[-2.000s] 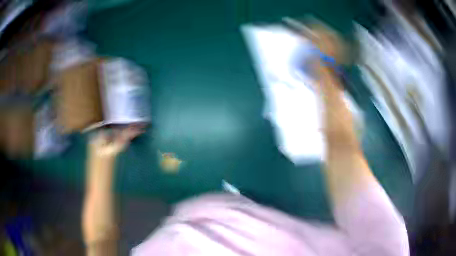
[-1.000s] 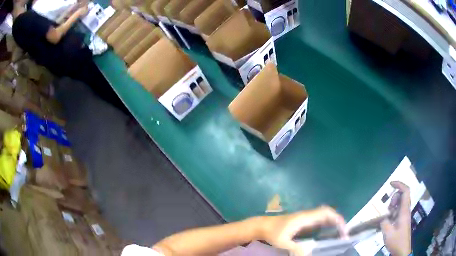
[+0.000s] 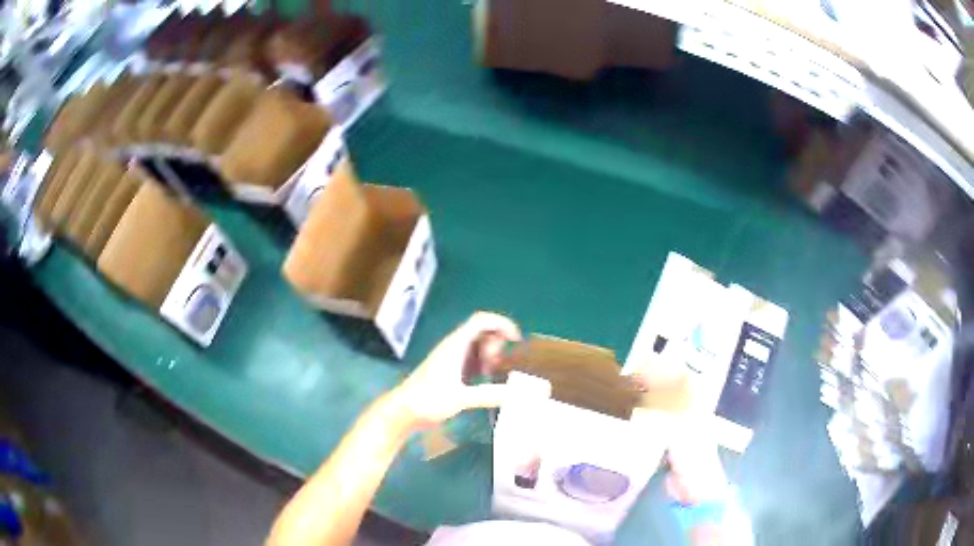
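Observation:
A partly formed retail carton (image 3: 577, 469), white outside with a product picture and brown inside, stands open in front of me at the bottom of the view. My left hand (image 3: 465, 373) grips its left upper edge and flap. My right hand (image 3: 694, 469), blurred and overexposed with a blue wristband, is at its right side. A flat carton blank (image 3: 684, 320) with a black panel (image 3: 751, 368) lies just behind and to the right, partly hidden by the carton and my right hand.
One erected open box (image 3: 368, 251) stands ahead left. Rows of erected boxes (image 3: 176, 251) run along the left of the green bench (image 3: 534, 213). Fanned flat cartons (image 3: 908, 363) lie at the right. A raised shelf (image 3: 769, 69) edges the far side. A tan scrap (image 3: 436, 442) lies near my left forearm.
The flat piece between my hands is now opened into a box shape. My left hand holds its upper edge. The view has turned, so the erected boxes appear further left.

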